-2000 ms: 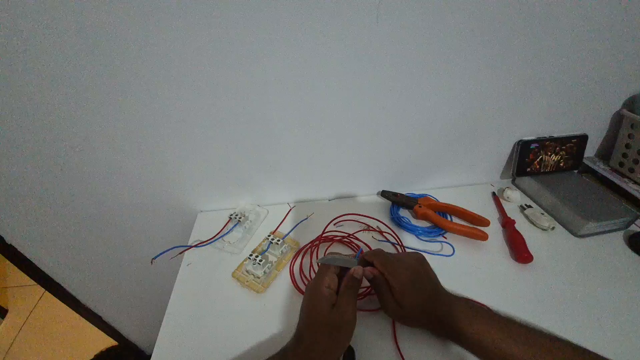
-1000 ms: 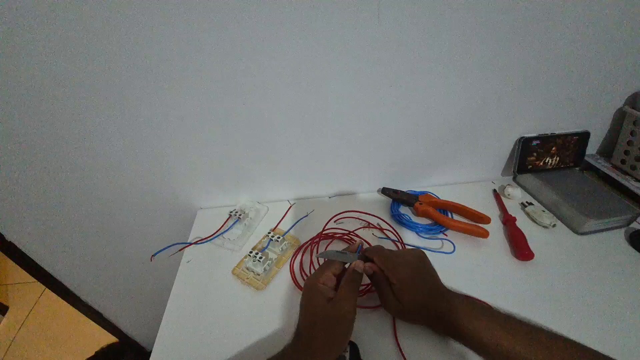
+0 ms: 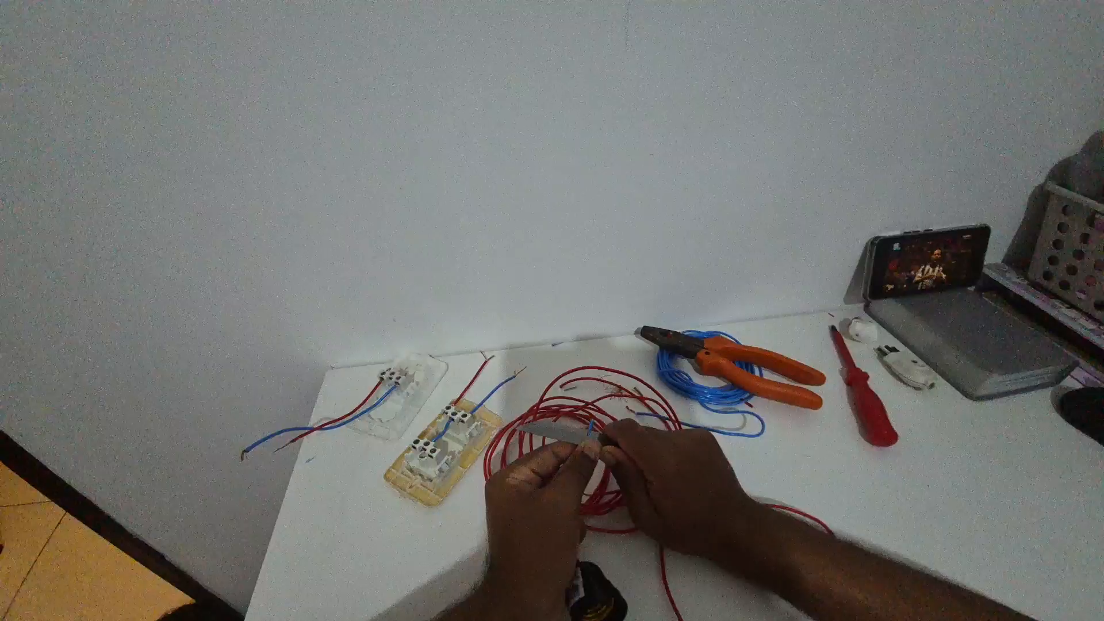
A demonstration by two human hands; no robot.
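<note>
My left hand (image 3: pixel 539 496) pinches a short piece of blue wire (image 3: pixel 591 428) between thumb and finger. A knife's grey blade (image 3: pixel 552 430) lies across it, and my right hand (image 3: pixel 677 483) grips the knife, its handle hidden by the fingers. Both hands meet over a loose coil of red wire (image 3: pixel 565 379). To their left lie a yellowed socket plate (image 3: pixel 401 479) and a clear-white plate (image 3: pixel 427 371), both back side up, each with a red and a blue wire at its terminals. Orange-handled pliers (image 3: pixel 759 366) rest on a coil of blue wire (image 3: pixel 681 375).
A red screwdriver (image 3: pixel 869 405), a white plug (image 3: pixel 906 367) and a small round white part (image 3: pixel 861 329) lie on the white table (image 3: pixel 966 492). At the right, a phone (image 3: pixel 930 261) leans on the wall behind a grey box (image 3: pixel 975 336), near a perforated basket (image 3: pixel 1069 250). A dark object (image 3: pixel 595 593) is below my hands.
</note>
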